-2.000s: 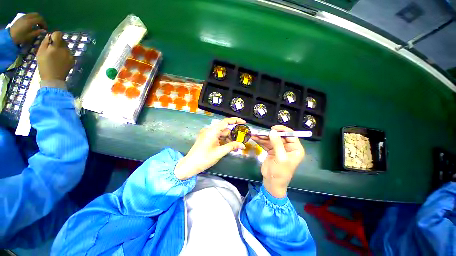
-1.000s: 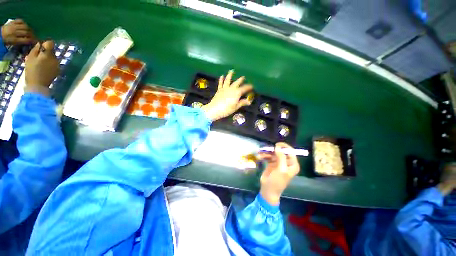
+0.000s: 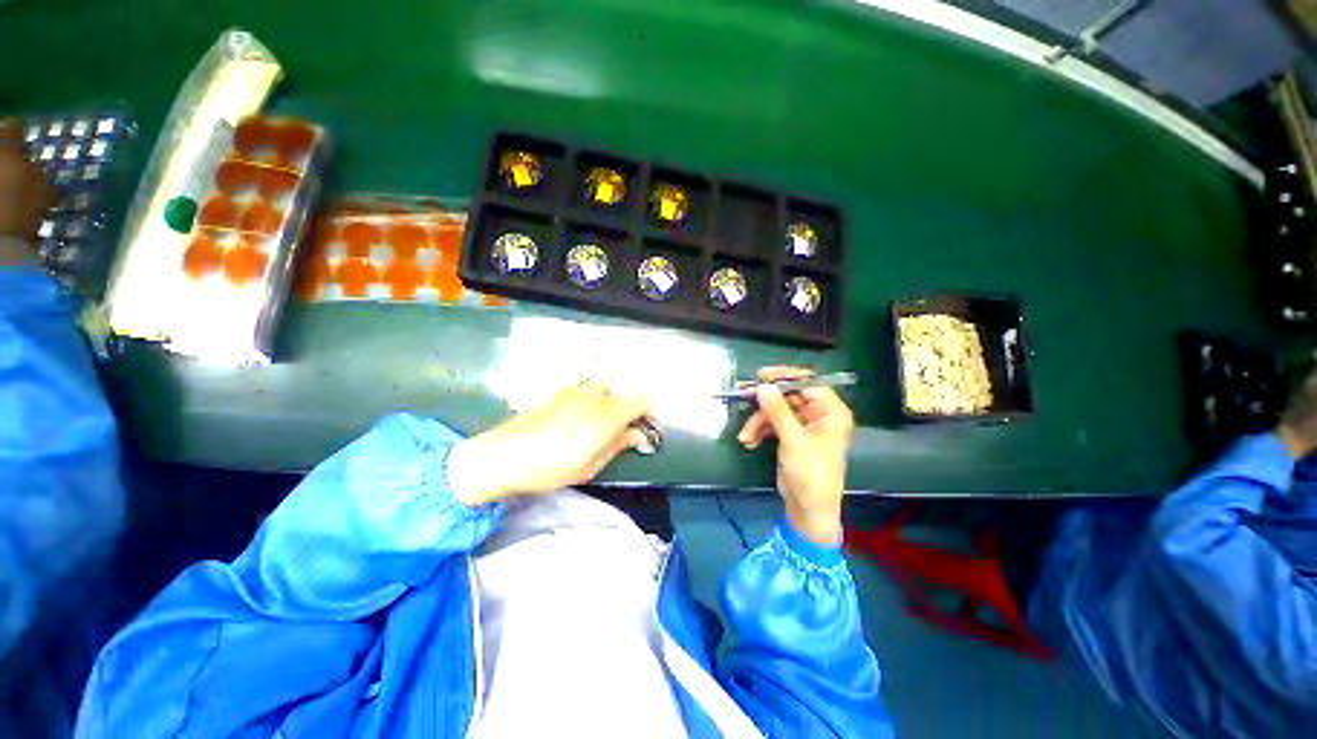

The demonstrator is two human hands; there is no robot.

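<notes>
My left hand (image 3: 566, 438) holds a small round part (image 3: 647, 433) at its fingertips, over the front edge of the white backing sheet (image 3: 600, 361). My right hand (image 3: 809, 440) holds slim tweezers (image 3: 809, 384), pointing left over the sheet's right end. The black parts tray (image 3: 693, 311) lies behind the sheet. Its back row holds three amber-centred parts (image 3: 607, 185) at the left, then an empty pocket (image 3: 747, 221), then a silver-centred part (image 3: 800, 240). Its front row holds several silver-centred parts (image 3: 657, 276). Whether the tweezers hold anything cannot be told.
Orange round stickers (image 3: 383, 256) lie left of the tray, beside a clear bag with orange discs (image 3: 159, 282). A black box of beige pieces (image 3: 943, 364) is at the right. A neighbour's blue sleeve (image 3: 51, 433) and grid tray (image 3: 72, 188) are far left; another worker's sleeve (image 3: 1213, 491) is right.
My left hand has moved back from the tray and now holds a part. The amber-centred part held earlier is gone from my hand; a third one sits in the tray's back row. Another back-row pocket is empty.
</notes>
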